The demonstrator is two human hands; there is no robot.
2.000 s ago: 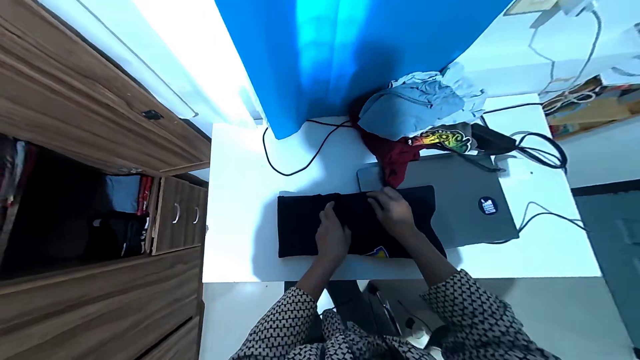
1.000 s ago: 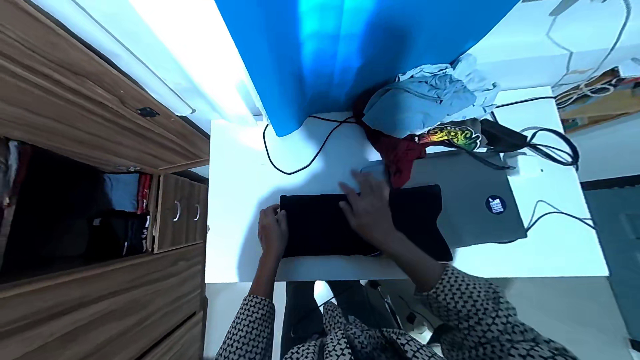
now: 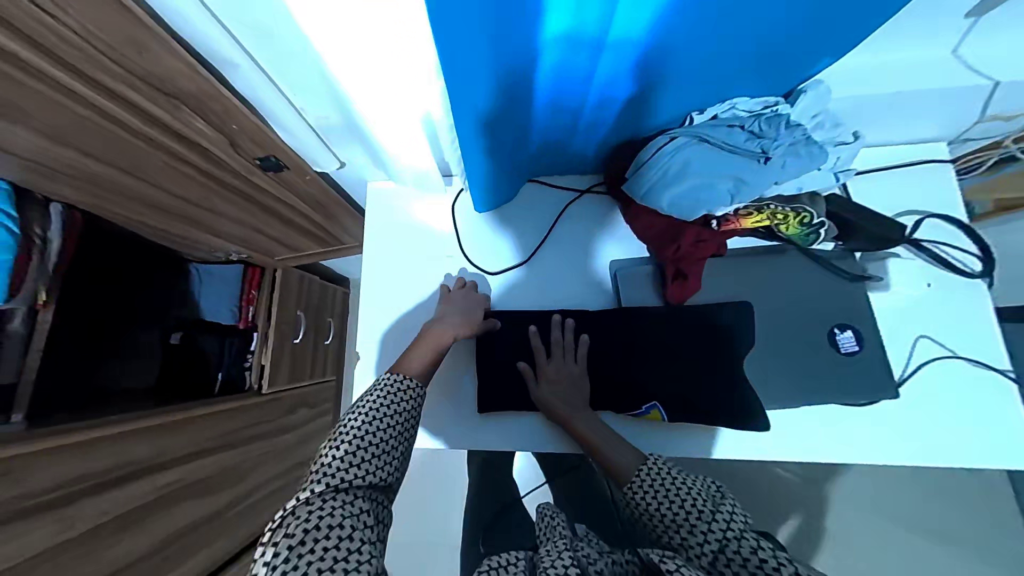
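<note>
A folded black garment (image 3: 664, 352) lies flat across the white table (image 3: 800, 440), with a small blue and yellow print at its near edge. My left hand (image 3: 462, 310) is at the garment's far left corner, fingers apart on the table, its thumb touching the cloth. Palm down and fingers spread, my right hand (image 3: 558, 372) rests on the left part of the garment. The garment's right end overlaps a closed grey laptop (image 3: 808, 320) bearing a round sticker.
A heap of light blue clothing (image 3: 720, 160) and a dark red cloth (image 3: 680, 248) lie at the back right, partly on the laptop. Black cables (image 3: 512, 268) curl behind the garment. A blue curtain (image 3: 584, 88) hangs at the back. An open wooden wardrobe (image 3: 176, 432) stands at left.
My left hand has gone from the middle of the garment to its left end, now at the far corner. My right hand has moved left along the cloth and lies flat on it.
</note>
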